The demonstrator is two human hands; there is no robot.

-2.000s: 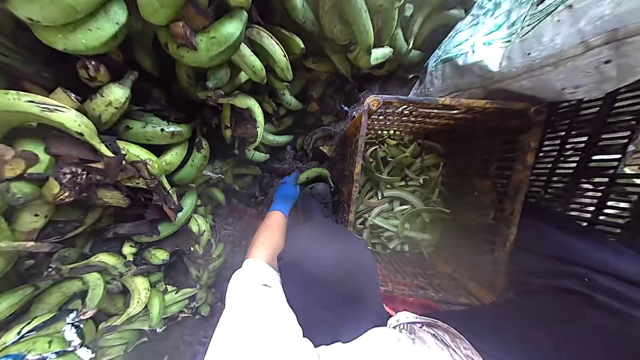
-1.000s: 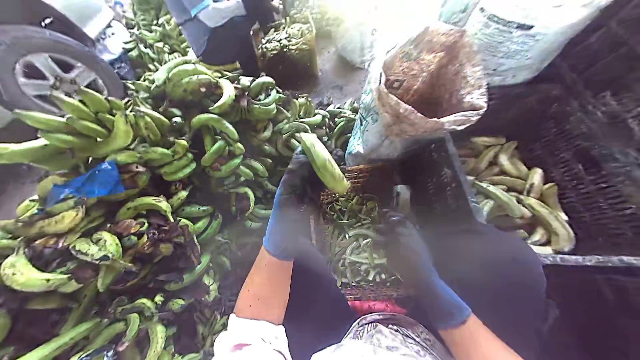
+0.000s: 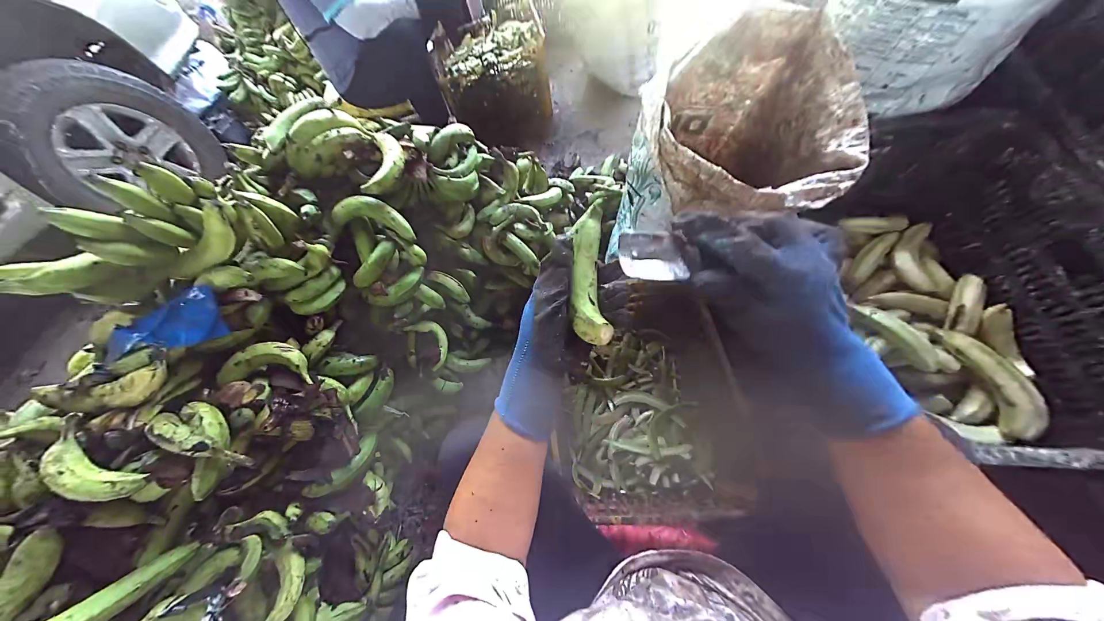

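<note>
My left hand [image 3: 552,319], in a blue glove with a dark palm, holds a green plantain [image 3: 588,280] roughly upright. Just right of it, my right hand [image 3: 768,302], gloved alike, grips a small tool with a short, wide metal blade [image 3: 654,257]; its handle is hidden in the fist. The blade is near the plantain but apart from it. Below both hands a crate [image 3: 729,509] contains many strips of green peel [image 3: 642,423]. At the right, peeled plantains [image 3: 992,371] lie in a black plastic crate [image 3: 1069,457].
Heaped green plantains [image 3: 379,285] fill the left side, with a piece of blue plastic [image 3: 177,323] on them. An open woven sack [image 3: 759,112] stands ahead. Beyond are a car wheel [image 3: 108,138], another person's dark-clothed legs [image 3: 384,65] and a crate of peels [image 3: 492,95].
The view has swung widely since the oldest frame, where my left hand was low beside the crate. Since one second ago, the plantain has gone from slanted to nearly upright, and the blade shows clearly.
</note>
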